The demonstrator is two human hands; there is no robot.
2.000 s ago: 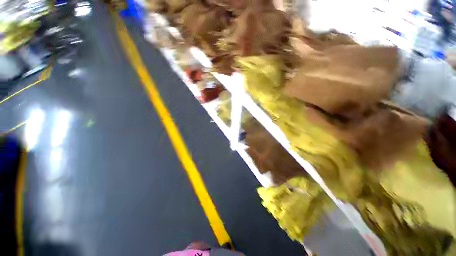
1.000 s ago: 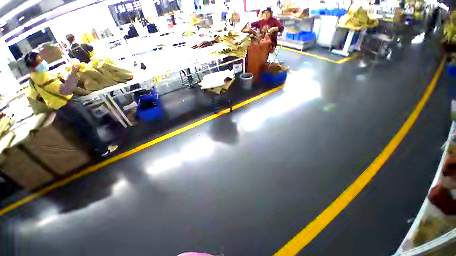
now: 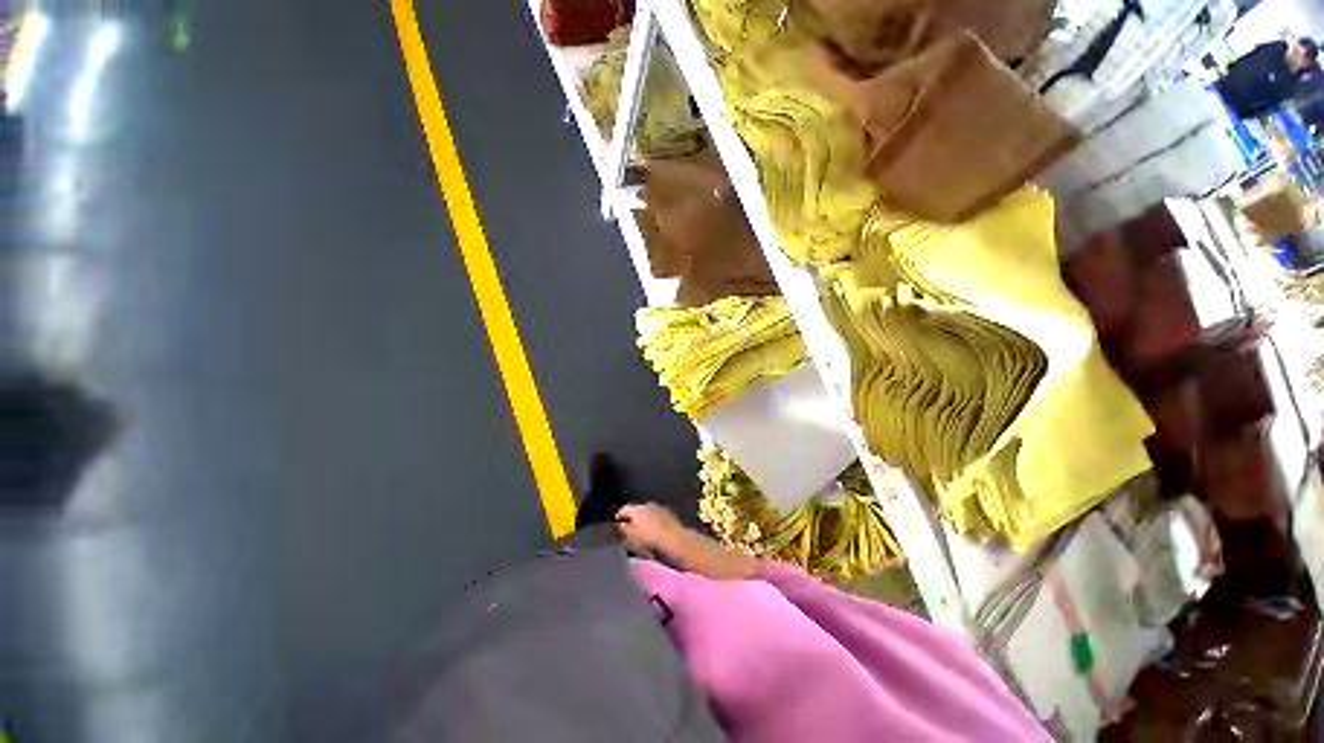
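My right hand shows small at the bottom centre, at the end of a pink sleeve and beside my grey apron. Its fingers look partly curled; whether it holds anything cannot be told. My left hand is out of the picture. Nearest on the right, a white rack bears a thick wavy stack of yellow pieces. Brown panels lie on more yellow layers above it in the picture. On the lower level are a yellow stack, brown pieces and a pale sheet.
A yellow line runs along the dark grey floor left of the rack. Dark red pieces lie beyond the yellow stack. A person in dark clothes is at the upper right. A dark shape, perhaps a shoe, shows near my hand.
The view has swung from the aisle and workbenches back to the rack, now sharper than two seconds ago. My right hand and pink sleeve have come into view.
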